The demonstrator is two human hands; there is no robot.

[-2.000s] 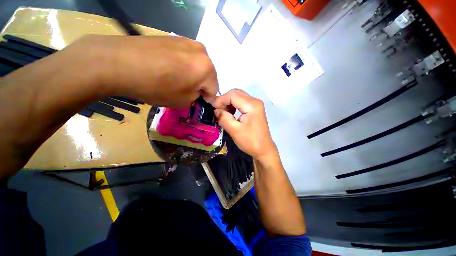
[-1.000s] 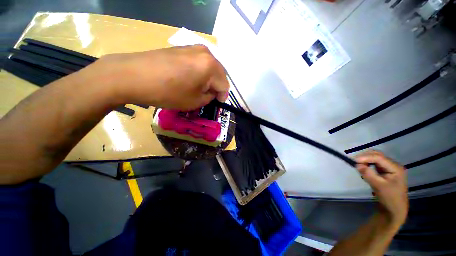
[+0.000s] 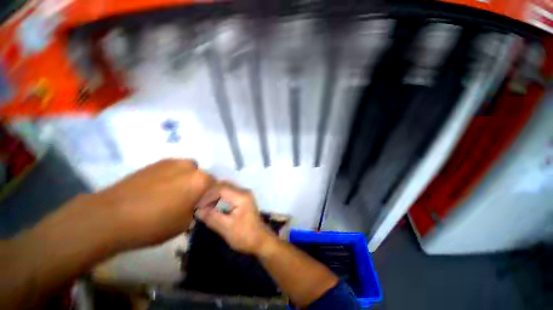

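The picture is blurred by motion. My left hand (image 3: 173,191) comes in from the left, and my right hand (image 3: 233,218) from below. Their fingertips meet left of centre, pinched together; whether a strip is between them cannot be told. Just below them is the strip tray (image 3: 221,299), full of dark strips (image 3: 227,260). Black strips (image 3: 261,121) hang in a row from the silver clips (image 3: 430,45) above and beyond my hands. The pink fixture does not show.
A blue bin (image 3: 371,272) with dark contents stands right of the tray. The orange hood (image 3: 67,100) curves across the top. A white upright edge (image 3: 433,172) and an orange-red panel (image 3: 470,163) are at right. Grey floor (image 3: 455,281) shows at lower right.
The view has swung right to the hanging strips. My hands, spread along a black strip one second ago, are together again. The pink fixture and table strip bundles have left view.
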